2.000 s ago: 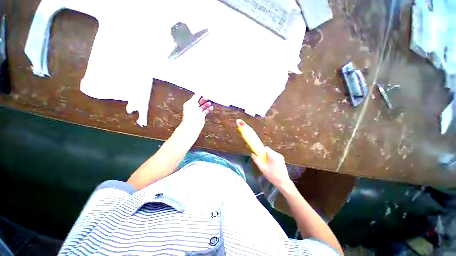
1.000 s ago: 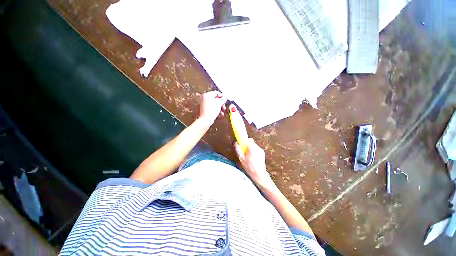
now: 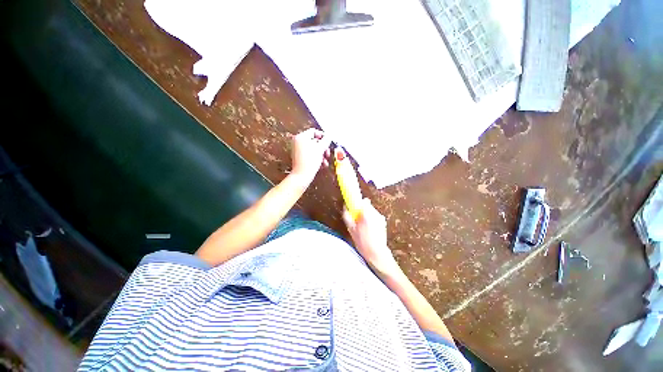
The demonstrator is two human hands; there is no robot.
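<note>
A large white fabric lay (image 3: 363, 87) with ragged edges spreads over the upper middle of the brown table. My right hand (image 3: 366, 227) is closed around the yellow cutter (image 3: 347, 185); its red tip is at the lower edge of the lay. My left hand (image 3: 308, 151) is at that same edge, just left of the cutter tip, with fingers bent. Whether it pinches the edge is too small to tell. A dark bulldog clip (image 3: 332, 19) lies on the lay. A grid-marked grey bar (image 3: 476, 54) and a plain grey bar (image 3: 544, 58) lie at its right.
On the brown table (image 3: 465, 218), a grey-black metal block (image 3: 531, 220) and a thin metal tool (image 3: 561, 261) lie at the right. White scraps (image 3: 625, 334) are at the far right. A dark green surface (image 3: 145, 138) lies beyond the table edge at left.
The view has turned and shifted over the table since two seconds ago. The cutter tip has moved up to the lay's edge, close to my left hand. Little differs in the last second.
</note>
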